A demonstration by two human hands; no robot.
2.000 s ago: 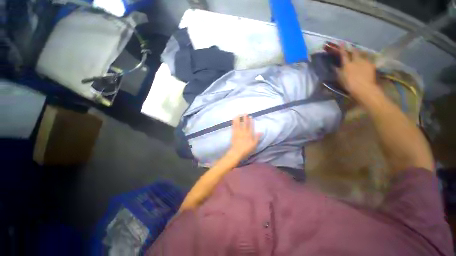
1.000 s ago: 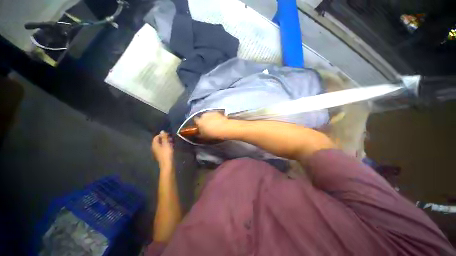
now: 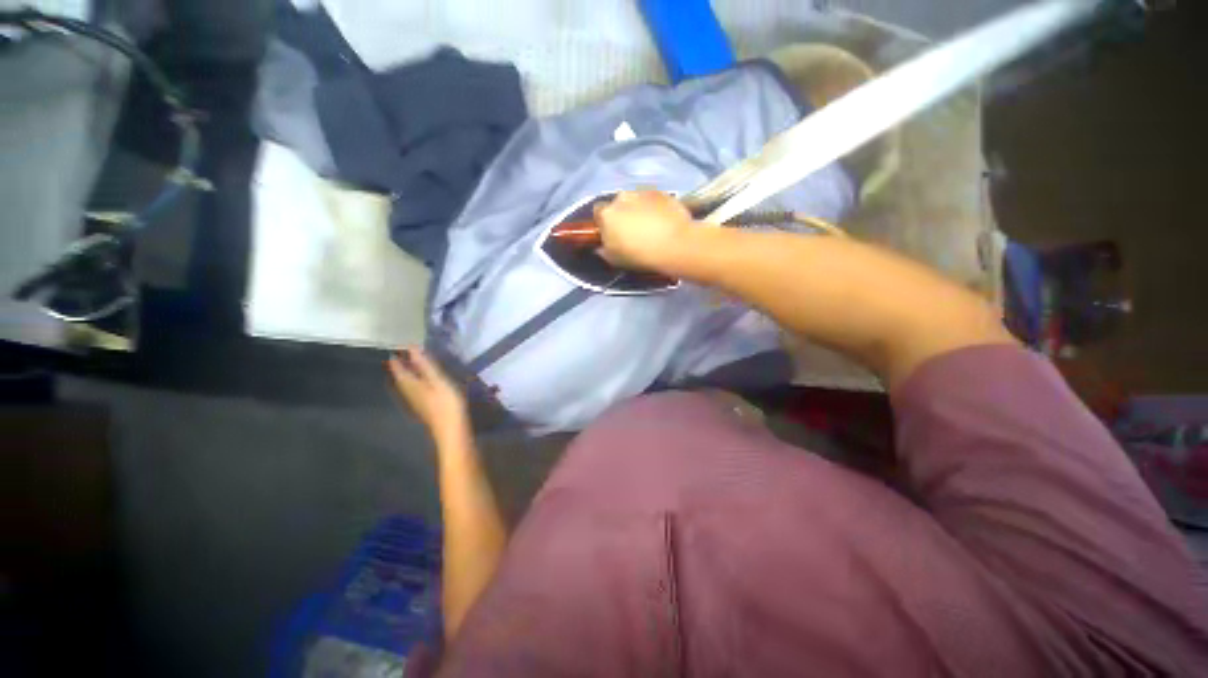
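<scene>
A jacket lies spread on the pressing form with its pale grey-blue lining up and a dark strip along it. My right hand is closed on the red-brown handle of the steam iron, which rests flat on the lining over the dark strip, its point towards the left. My left hand is at the jacket's left edge, near its dark cloth; whether it grips the edge is too blurred to tell. A whitish strap rises from the iron to the upper right.
A second garment, dark navy and grey, lies crumpled at the upper left of the pale table. A blue bar is at the back. A hose hangs at far left. A blue crate stands on the floor below left.
First my right hand moved from the far right onto the lining with the iron. Since then the iron has shifted right along the strip, while my left hand stays near the jacket's left edge.
</scene>
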